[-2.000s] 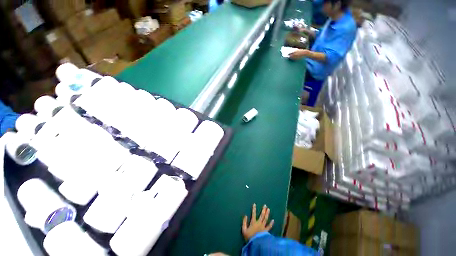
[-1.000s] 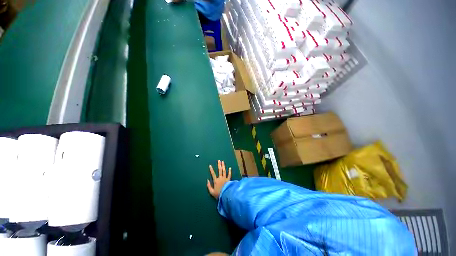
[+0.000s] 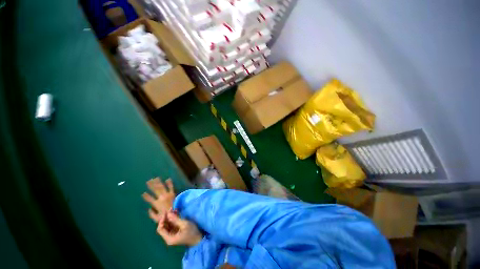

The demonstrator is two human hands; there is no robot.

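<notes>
My right hand (image 3: 159, 198) lies on the green bench top (image 3: 84, 157) near its edge, fingers spread, with nothing seen in it. My left hand (image 3: 178, 230) is beside my right wrist, its fingers curled together at the blue sleeve cuff (image 3: 184, 205). Whether it pinches the cuff or anything small cannot be told. A small white cylinder (image 3: 45, 106) lies on the bench at the far left, away from both hands. A small white scrap (image 3: 121, 183) lies on the bench left of my right hand.
Beside the bench stand an open carton (image 3: 168, 88) of white scraps, a smaller open carton (image 3: 229, 167) and a blue stool (image 3: 113, 16). Beyond are stacked white cases (image 3: 226, 39), a closed carton (image 3: 273, 97), yellow sacks (image 3: 321, 123) and a wall grille (image 3: 397, 155).
The view has swung right and down, and the black tray of white cylinders has left the picture. My left hand has come up to my right wrist. My right hand stays spread on the bench.
</notes>
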